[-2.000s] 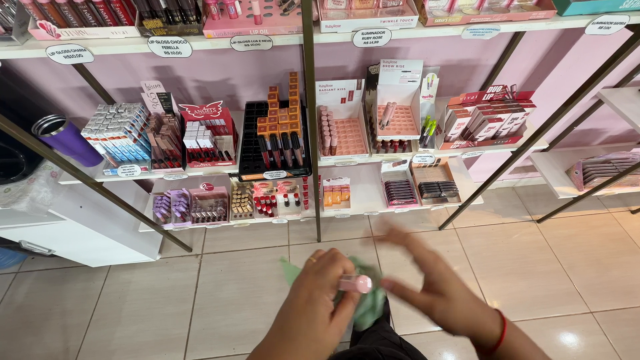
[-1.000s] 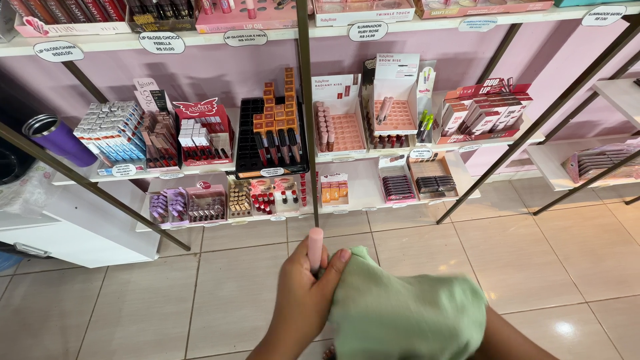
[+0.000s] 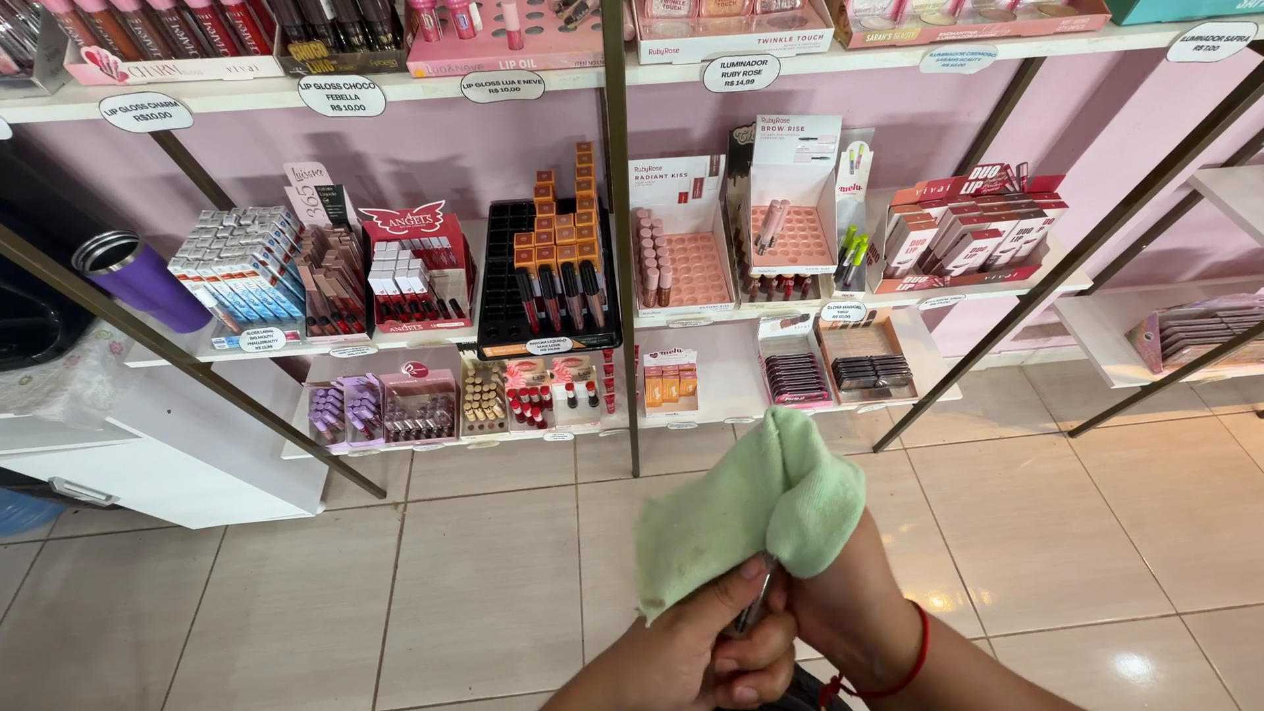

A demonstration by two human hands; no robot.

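Observation:
A light green cloth (image 3: pixel 736 504) drapes over the fingers of my right hand (image 3: pixel 849 583), which wears a red string bracelet at the wrist. My left hand (image 3: pixel 726 642) is closed around a small cosmetic tube (image 3: pixel 755 602), whose clear or dark shiny side shows between the fingers. The tube's upper end is hidden under the cloth, and the right fingers are mostly covered, so their grip shows only in part. Both hands meet low in the view, just right of centre, in front of the shelves.
Shelves (image 3: pixel 711 420) hold cosmetic displays, among them a pink lip-product box (image 3: pixel 696 267), a black tiered rack (image 3: pixel 504 286) and a red box (image 3: pixel 1037 267). A purple tumbler (image 3: pixel 153 286) leans at left above a white cabinet (image 3: pixel 227 464). Dark metal posts (image 3: pixel 620 296) cross the view.
Two seconds ago my right hand was apart from the left, its fingers spread. It is now under the cloth, against the tube in my left hand. The tube's pink end, seen earlier, is hidden.

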